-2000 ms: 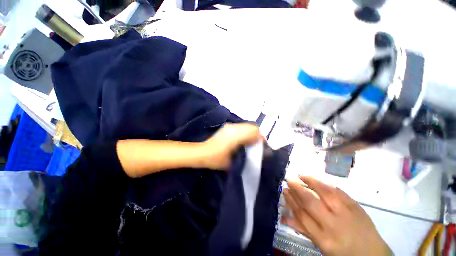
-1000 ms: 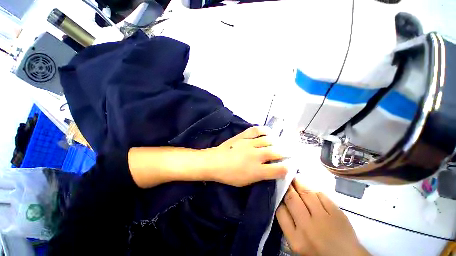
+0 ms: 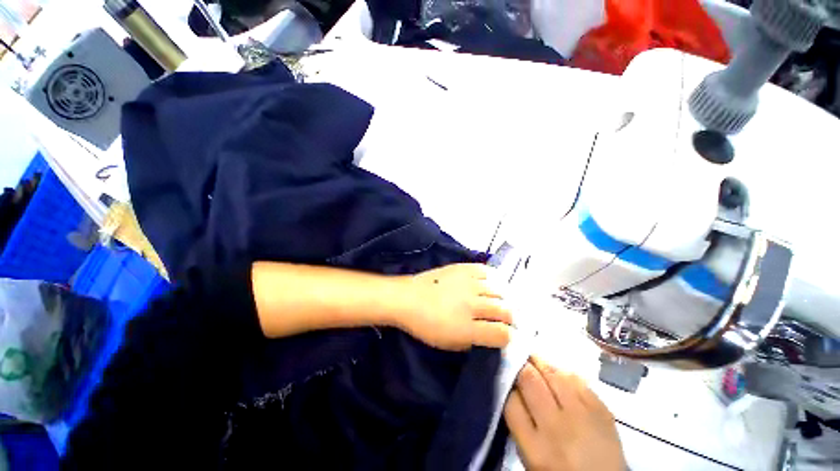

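The dark navy trousers [image 3: 285, 175] lie bunched over the left part of the white machine table and down toward my lap. My left hand [image 3: 458, 306] lies flat on the cloth, fingertips at its right edge. A white strip [image 3: 503, 386] runs along that edge beside a navy band. My right hand [image 3: 560, 419] is just below, its fingertips on the white strip near my left fingertips. The sewing machine head [image 3: 645, 212] with a blue stripe stands right of both hands. The exact needle point is too bright to make out.
A second machine part with a round vent [image 3: 75, 92] is at the upper left. Blue crates [image 3: 55, 221] and a clear bag [image 3: 41, 354] are at the left. Red cloth [image 3: 649, 35] and dark cloth lie beyond the table. A small pink and blue item [image 3: 733, 383] lies right of the machine head.
My left hand has let go of the lifted, folded band and lies flat on the cloth. My right hand has come onto the strip. The view has shifted, showing more of the machine and far table edge.
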